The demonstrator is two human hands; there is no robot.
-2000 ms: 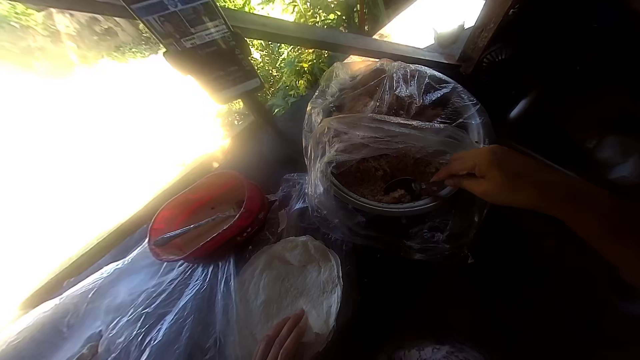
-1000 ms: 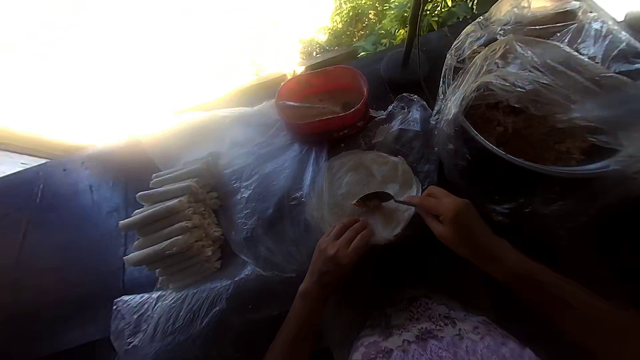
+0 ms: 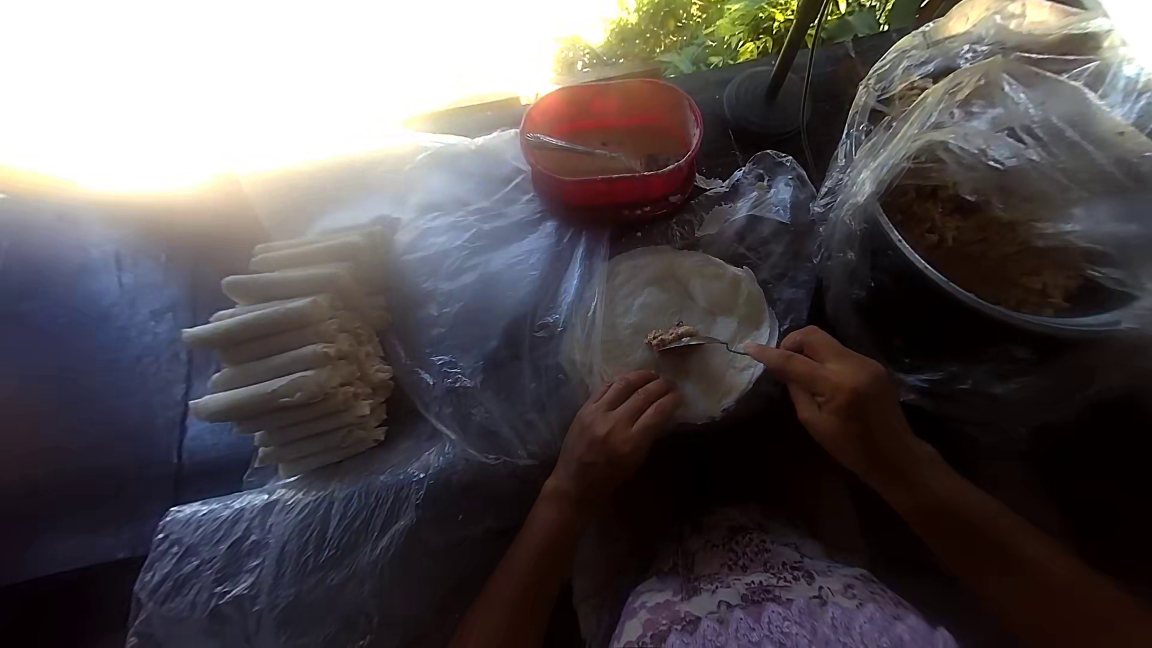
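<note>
A stack of round, pale wrappers [image 3: 711, 288] lies in front of me on clear plastic. My right hand [image 3: 841, 396] grips the handle of a metal spoon [image 3: 711, 341], whose bowl is over the wrappers. Beside the bowl, a small mound of brownish filling [image 3: 670, 336] rests on the top wrapper. My left hand [image 3: 623, 423] rests at the wrappers' near left edge with its fingertips on them; it holds nothing that I can see. At the left, many pale rolls [image 3: 288, 360] are piled on the plastic. At the right, a large pot [image 3: 954, 292] holds more brown filling.
Behind the wrappers stands a red plastic container [image 3: 612, 193] with a pale brown mixture and a utensil in it. Clear plastic sheeting [image 3: 495, 315] spreads under the rolls and wrappers. A clear plastic bag [image 3: 1017, 117] partly covers the pot. A dark pole with a round base stands behind.
My right hand has brought the spoon from the pot to the wrappers, and filling now lies on the top one. The view has swung left, bringing the piled rolls into sight.
</note>
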